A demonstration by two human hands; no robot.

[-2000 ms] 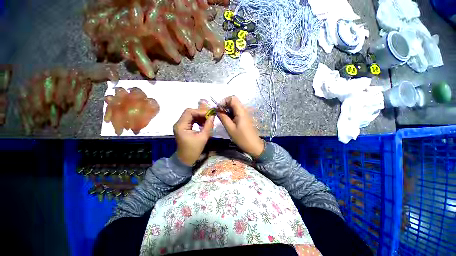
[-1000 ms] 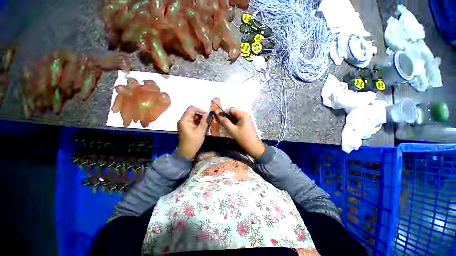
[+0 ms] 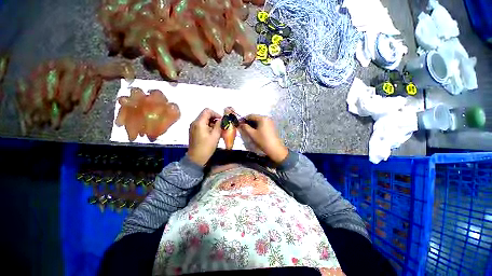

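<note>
An orange-brown soft body (image 3: pixel 230 138) points down between my hands, with a dark fitting (image 3: pixel 229 121) with yellow marks at its top. My left hand (image 3: pixel 204 136) grips the fitting's left side with its fingertips. My right hand (image 3: pixel 264 138) is at the right side of the fitting and holds a thin dark tool (image 3: pixel 249 123). The tool's tip is too small to make out. A small pile of orange-brown bodies (image 3: pixel 147 114) lies on the white sheet (image 3: pixel 194 97) to the left.
A large heap of bodies (image 3: pixel 178 32) lies behind, a bunch (image 3: pixel 56 91) at left. Yellow-tagged black pieces (image 3: pixel 274 40), cord (image 3: pixel 326 48), white cloths (image 3: pixel 385 116) and cups (image 3: pixel 434 117) lie to the right. Blue crates (image 3: pixel 91 215) stand below the bench edge, the right one (image 3: pixel 404 199) slatted.
The body now hangs tip down below the dark fitting; one second ago it lay mostly above and behind it. Both hands stay close together over the sheet's near edge.
</note>
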